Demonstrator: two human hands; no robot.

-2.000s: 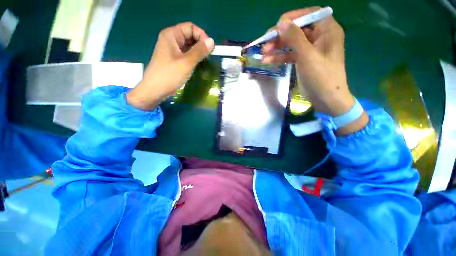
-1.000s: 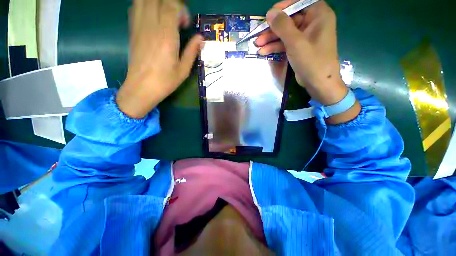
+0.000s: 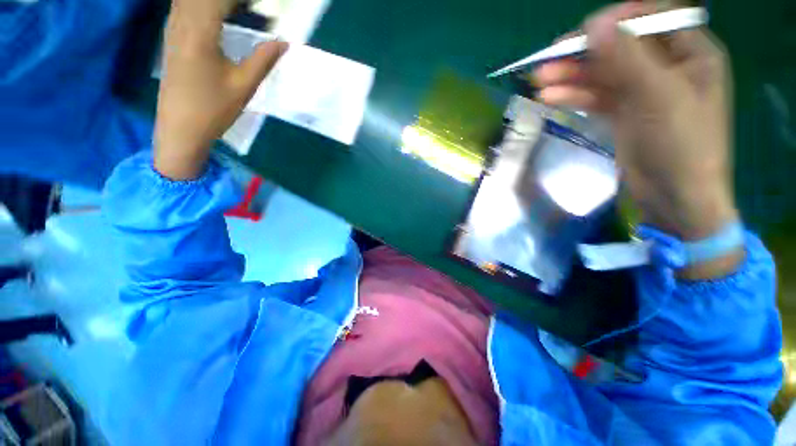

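Observation:
My right hand point(image 3: 668, 122), blurred, holds white tweezers point(image 3: 602, 42) like a pen, tip pointing left above the tablet unit's board end. The tablet unit point(image 3: 532, 187) lies tilted in view, its silvery plate up; my right hand covers part of its upper right side. My left hand point(image 3: 205, 87) is over the white sheets point(image 3: 319, 91) at upper left, thumb spread away from the fingers. Its fingertips are cut off by the top edge, and nothing shows held in it.
An amber film strip point(image 3: 454, 131) lies left of the tablet unit. A short white strip point(image 3: 615, 255) lies at its lower right, near my wrist strap point(image 3: 711, 244) and its cord. A blue sleeve of another person point(image 3: 61, 96) is at upper left.
My left hand has moved from the tablet's board end to the white sheets. The tweezers have lifted off the board. The view has turned, so the tablet appears tilted and farther right.

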